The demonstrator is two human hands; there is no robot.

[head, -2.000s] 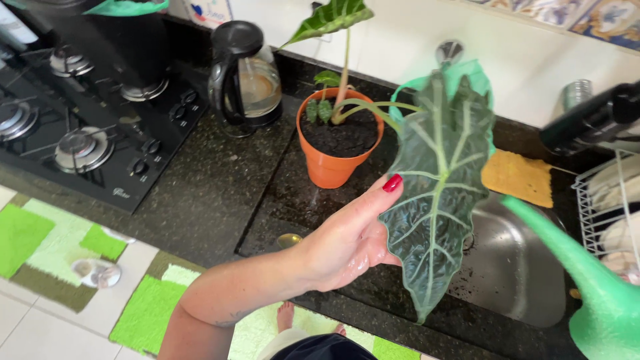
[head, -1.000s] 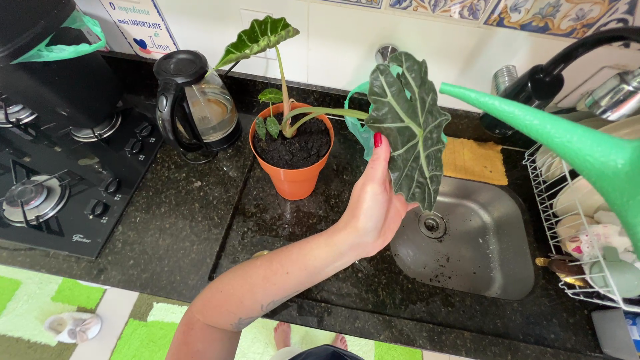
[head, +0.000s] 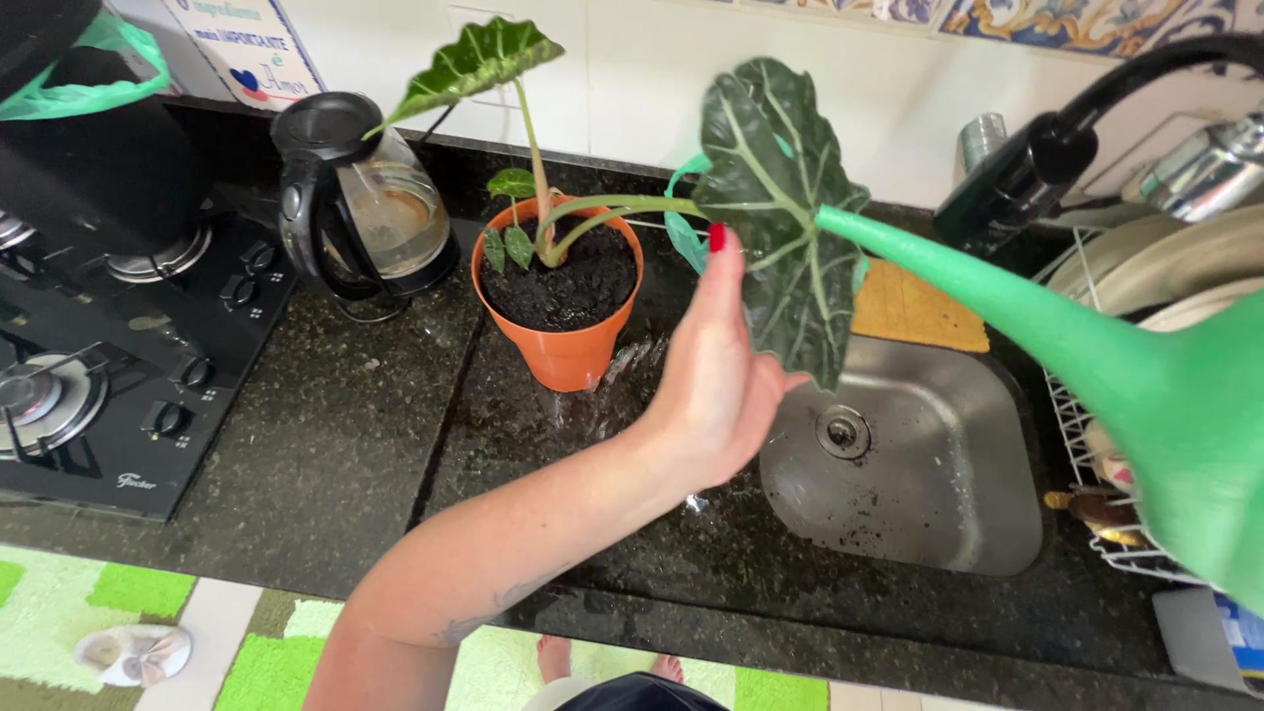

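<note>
My left hand [head: 716, 380] holds a large dark green leaf [head: 775, 217] with pale veins, thumb on its near edge and fingers behind it. Its long stalk runs to a potted plant in an orange plastic pot [head: 561, 357] filled with dark soil [head: 568, 286], standing on the wet counter. A green watering can [head: 1165, 395] comes in from the right, its spout tip at the middle of the leaf. The hand that bears the can is outside the frame. Wet streaks show on the counter between pot and wrist.
A stainless steel sink [head: 918, 474] lies right of my hand, with an orange cloth [head: 918, 308] behind it. A dish rack [head: 1076, 415] and black faucet [head: 1017, 178] are at right. An electric kettle [head: 365, 217] stands left of the pot, beside a gas cooktop [head: 138, 375].
The watering can's spout has come to the leaf; one second ago it was right of and above it. The leaf, hanging lengthwise two seconds ago, has been raised by my left hand.
</note>
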